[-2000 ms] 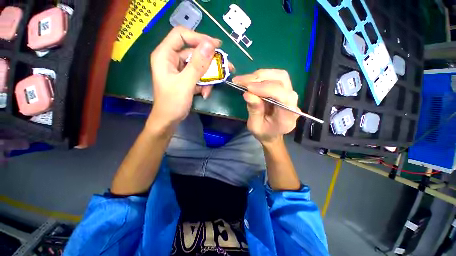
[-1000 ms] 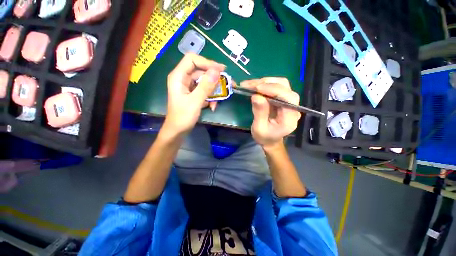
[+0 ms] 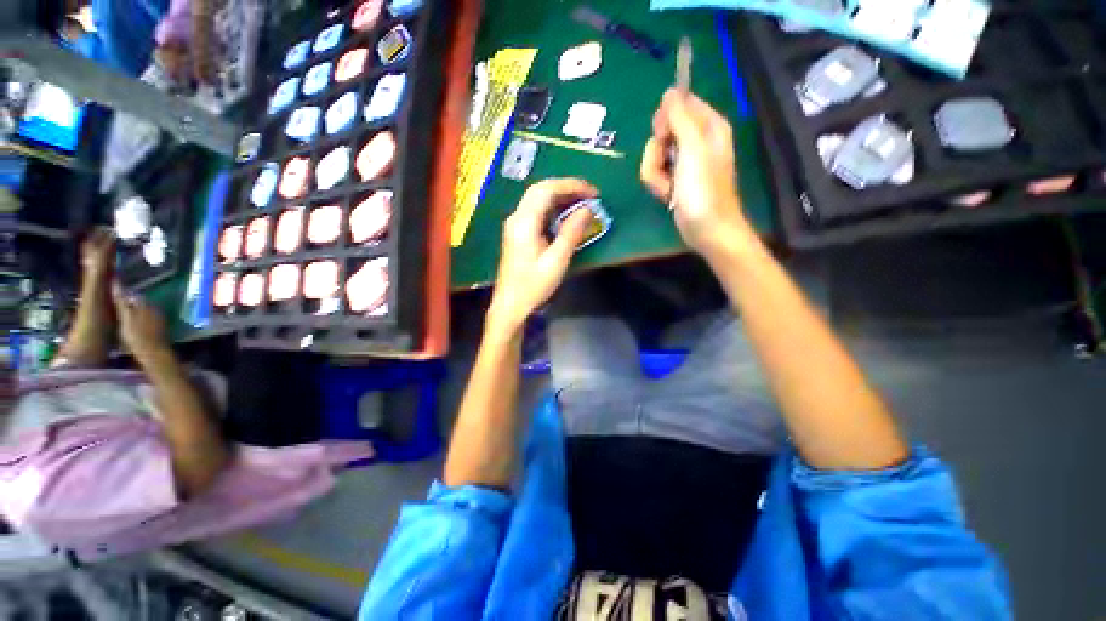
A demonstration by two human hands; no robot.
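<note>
My left hand [image 3: 540, 243] holds a small rounded square watch housing [image 3: 592, 222] over the near edge of the green mat. Its open side shows some yellow inside, and my fingers cover its left part. My right hand [image 3: 697, 164] is raised over the mat to the right, apart from the housing. It holds the silver tweezers [image 3: 684, 67], which point up and away from me; their lower part is hidden in my hand.
The green mat [image 3: 758, 194] bears white back covers [image 3: 580, 61], a thin stick [image 3: 564, 144], a dark square cover [image 3: 532, 107] and a yellow sheet [image 3: 491, 134]. Black foam trays [image 3: 418, 231] with units flank it. A light-blue strip [image 3: 891, 30] crosses the right tray. Another person [image 3: 158, 449] sits at left.
The view has swung left, showing more of the left tray and the other person. My right hand has moved away from the housing, and the tweezers now point upward. My left hand still holds the housing.
</note>
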